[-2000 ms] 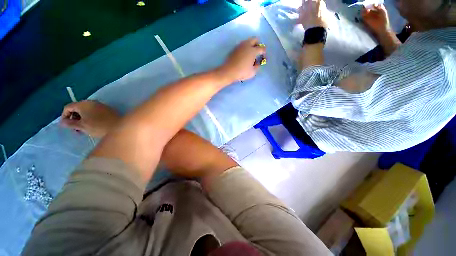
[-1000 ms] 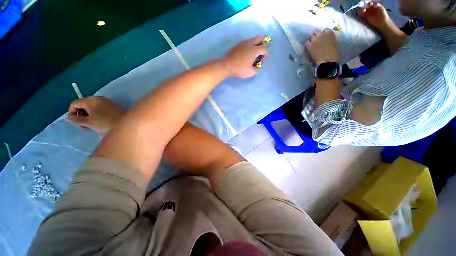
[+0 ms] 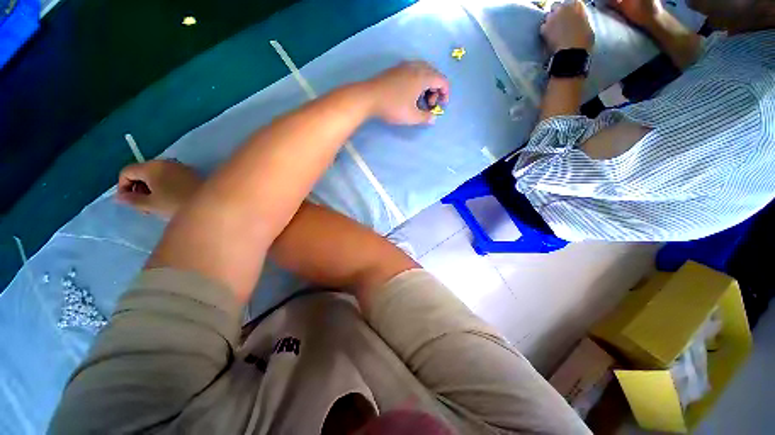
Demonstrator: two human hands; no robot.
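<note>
My left hand (image 3: 412,93), its arm crossed over the right, is curled above the pale plastic cover (image 3: 425,174). It pinches a small yellow part (image 3: 438,110) at its fingertips. Another yellow part (image 3: 459,53) lies on the cover just beyond this hand, apart from it. My right hand (image 3: 157,187) rests at the cover's belt-side edge, fingers curled; whether it holds anything is hidden. A loose pile of small white parts (image 3: 80,307) lies on the cover at the lower left.
The dark green conveyor belt (image 3: 93,85) carries a small yellowish piece (image 3: 189,20). Cream tape strips (image 3: 374,183) cross the cover. A neighbour in a striped shirt (image 3: 663,161) works at the right. A blue stool (image 3: 501,221) and open cardboard box (image 3: 680,340) stand on the floor.
My left hand has drawn slightly back from the yellow part lying on the cover, keeping the other pinched. The piece on the belt has moved up and right. The neighbour's watch hand has moved up and away.
</note>
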